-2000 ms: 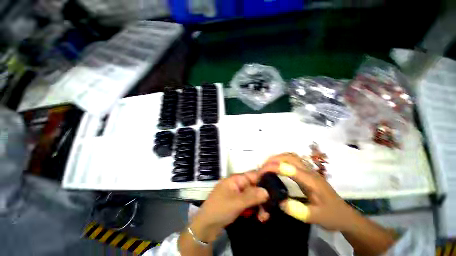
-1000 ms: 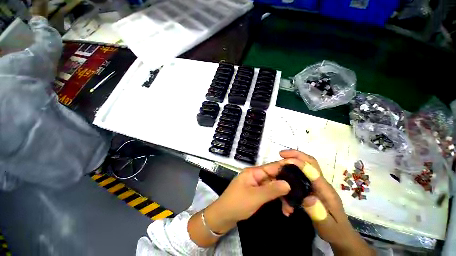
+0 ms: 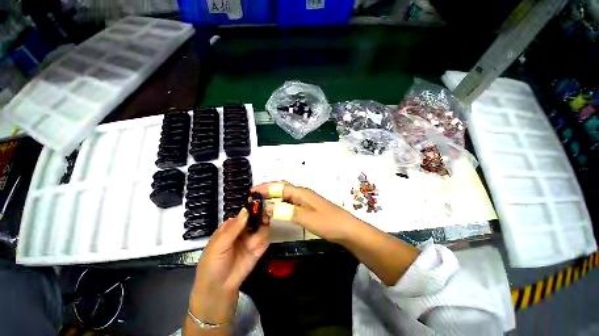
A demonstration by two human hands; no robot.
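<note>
A glossy black housing with a reddish-orange spot is held upright between my hands, just in front of the right rows of the blister tray. My left hand grips it from below and left, thumb against it. My right hand, with pale yellow finger cots, has its fingertips at the housing's right side. Rows of black housings stand in the blister tray. A loose pile of copper-coloured parts lies on the white work sheet right of my hands.
Behind the sheet lie the bag of small black parts, the bag of silver-grey parts and the bag of copper-coloured parts. A second white tray is at right, spare trays upper left, blue bins at the back.
The view has turned right, showing the second tray. My hands have moved left with the housing to the blister tray's right edge. The housing is turned, and its reddish-orange spot now shows.
</note>
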